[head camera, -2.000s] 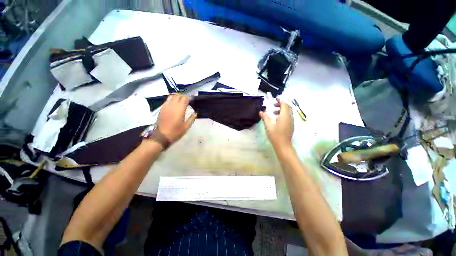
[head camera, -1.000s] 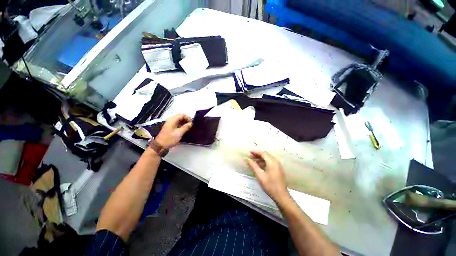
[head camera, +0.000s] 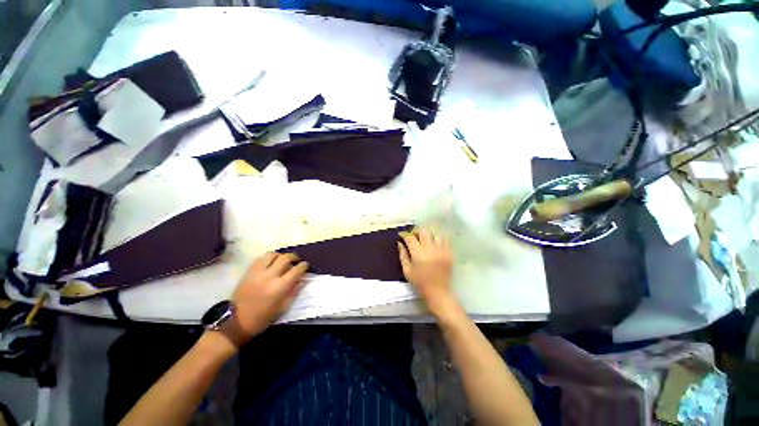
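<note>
A dark maroon-brown garment panel (head camera: 354, 255) lies flat at the near table edge. My left hand (head camera: 270, 291) holds its narrower left end, fingers on the cloth. My right hand (head camera: 426, 262) holds its wider right end. The white pressing template (head camera: 349, 297) lies along the panel's near side, partly under it and partly hidden by my left hand. The steam iron (head camera: 574, 210), with a pale wooden handle, rests on a dark mat (head camera: 589, 287) at the right.
A tapered panel stack (head camera: 171, 247) lies at left, a second pile (head camera: 349, 158) beyond the hands. Thick folded bundles (head camera: 162, 83) are far left. Yellow-handled snips (head camera: 468, 150) and a black wrapped object (head camera: 423, 79) lie farther back. A hose (head camera: 637, 91) rises at right.
Since one second ago, my left hand has moved from the left stack to the near edge. Both hands now hold a single panel over the template. The view has swung back right.
</note>
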